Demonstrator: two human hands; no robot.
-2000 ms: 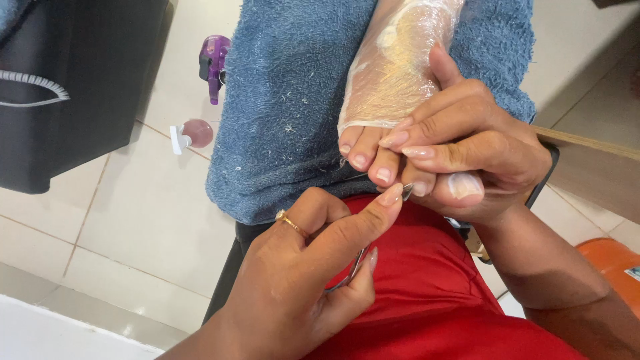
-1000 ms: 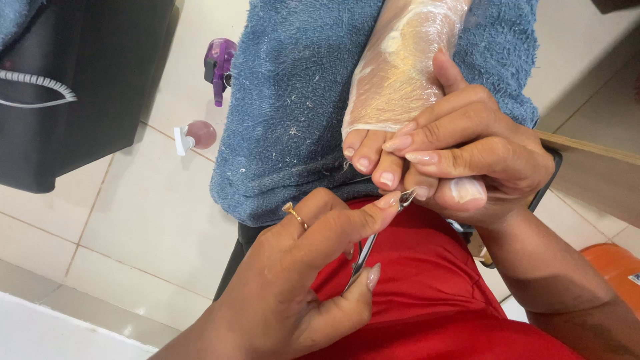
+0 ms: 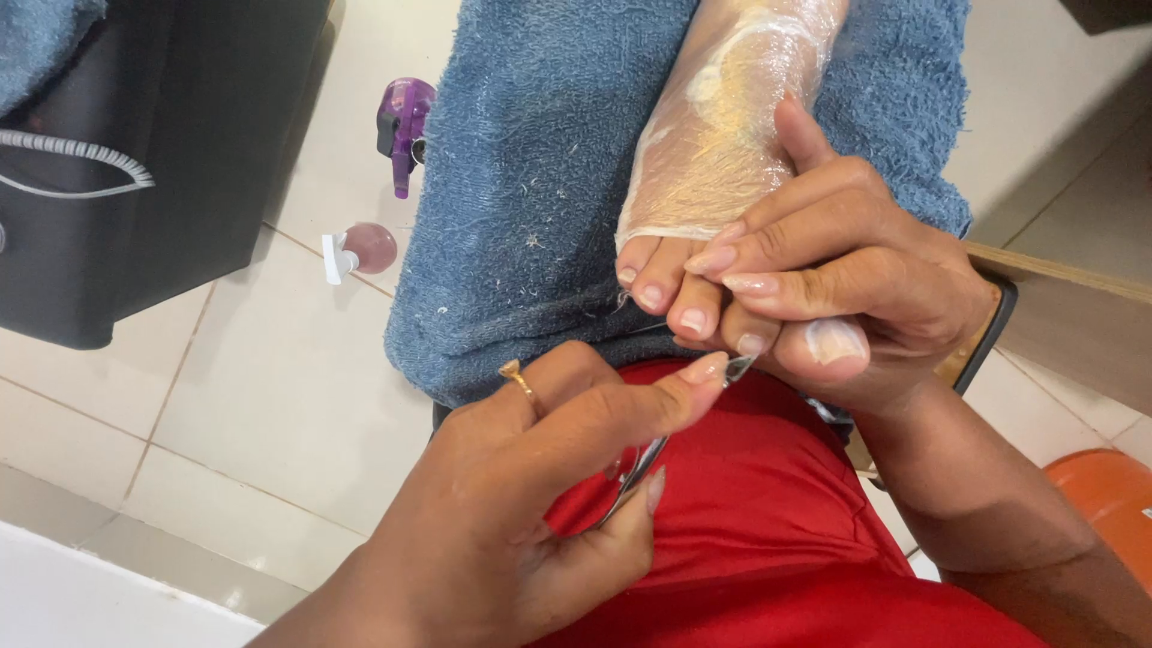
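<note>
My left hand [image 3: 540, 468] is closed around metal cuticle nippers [image 3: 637, 479], whose tip is at the nail edge of the second toe [image 3: 751, 331] of a person's foot. My right hand [image 3: 855, 238] holds the toes from above and behind, its fingertips lying between and over them. Clear plastic film covers the top of the foot [image 3: 711, 162], with whitish cream under it. White cream also lies on the big toe [image 3: 823, 349]. The foot rests on a blue towel [image 3: 531, 180], above red cloth [image 3: 738, 540] on my lap.
On the tiled floor to the left are a purple bottle with a spray head [image 3: 407, 130] and a pump bottle [image 3: 367, 249]. A black case or cabinet [image 3: 180, 162] stands further left. At right are a wooden panel [image 3: 1071, 315] and an orange container [image 3: 1102, 495].
The nippers have stayed at the second toe, with only small shifts of my left hand and its fingers. My right hand keeps its hold on the toes.
</note>
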